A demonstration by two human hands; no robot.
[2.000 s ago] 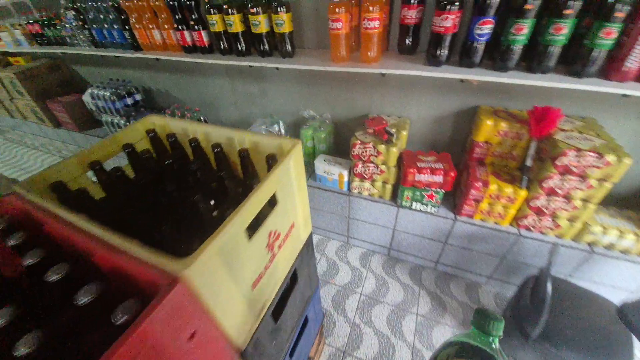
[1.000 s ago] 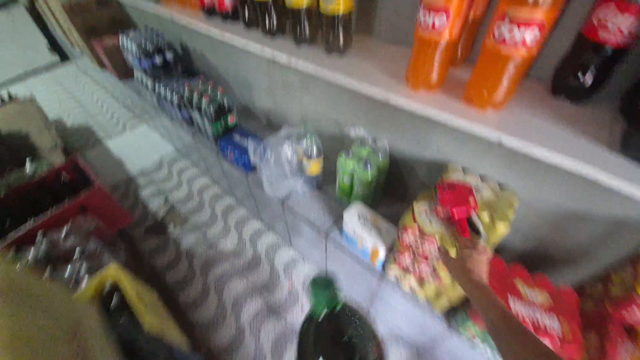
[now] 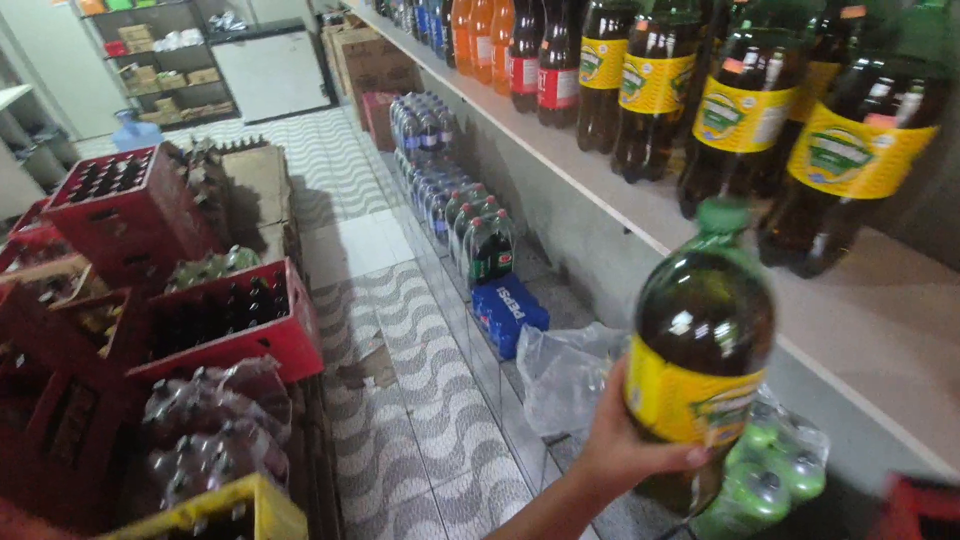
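My left hand (image 3: 619,450) is closed around the lower half of a large plastic soda bottle (image 3: 705,330), thumb across the front and fingers behind. The bottle has a green cap, dark contents and a yellow label. It is nearly upright, in front of the edge of a long shelf (image 3: 855,300). Similar yellow-labelled bottles (image 3: 731,112) stand on the shelf behind it. Beneath the held bottle lies a pack of green bottles (image 3: 761,480) in clear wrap, beside crumpled clear plastic (image 3: 559,375). My right hand is not in view. A blurred red and dark object (image 3: 911,510) shows at the lower right edge.
Red crates of bottles (image 3: 304,330), a yellow crate (image 3: 277,510) and wrapped bottles (image 3: 217,420) stand left of the patterned tile floor (image 3: 442,420). A blue Pepsi pack (image 3: 510,307) and wrapped drinks (image 3: 491,247) line the ledge under the shelf. Cardboard boxes (image 3: 375,64) stand farther back.
The view has swung left along the shelf. The green-capped bottle, low in the earlier frames, is now raised in my left hand. My right hand, at a red object one second ago, is out of view.
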